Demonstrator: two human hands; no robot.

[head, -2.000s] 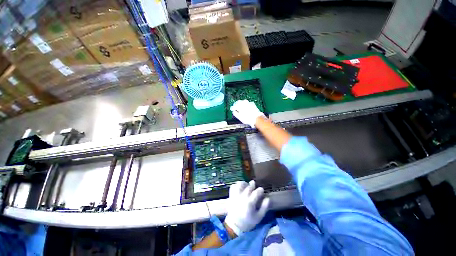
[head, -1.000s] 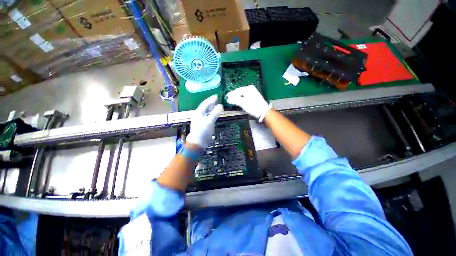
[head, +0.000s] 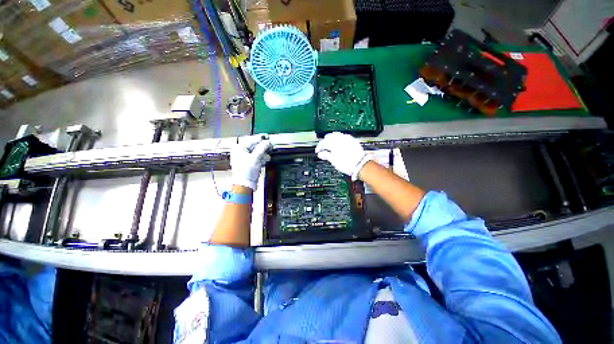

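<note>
A green circuit board (head: 313,195) lies in a dark carrier frame (head: 271,222) on the conveyor in front of me. My left hand (head: 249,161), in a white glove, is at the frame's far left corner by the rear rail, fingers bent. My right hand (head: 343,154), also gloved, is over the board's far right edge with its fingers curled together. Whether either hand pinches a small part is too small to tell. A black component tray (head: 347,101) of small loose parts sits on the green mat behind the rail.
A light blue fan (head: 283,67) stands left of the tray. A black-and-brown fixture (head: 474,70) and a red sheet (head: 545,82) lie on the mat at right. White paper (head: 390,168) with a dark stick lies right of the carrier. Metal rails (head: 323,254) run left to right.
My right hand has moved from the component tray to the board's far edge. My left hand has moved from the front rail to the carrier's far left corner. The view has shifted.
</note>
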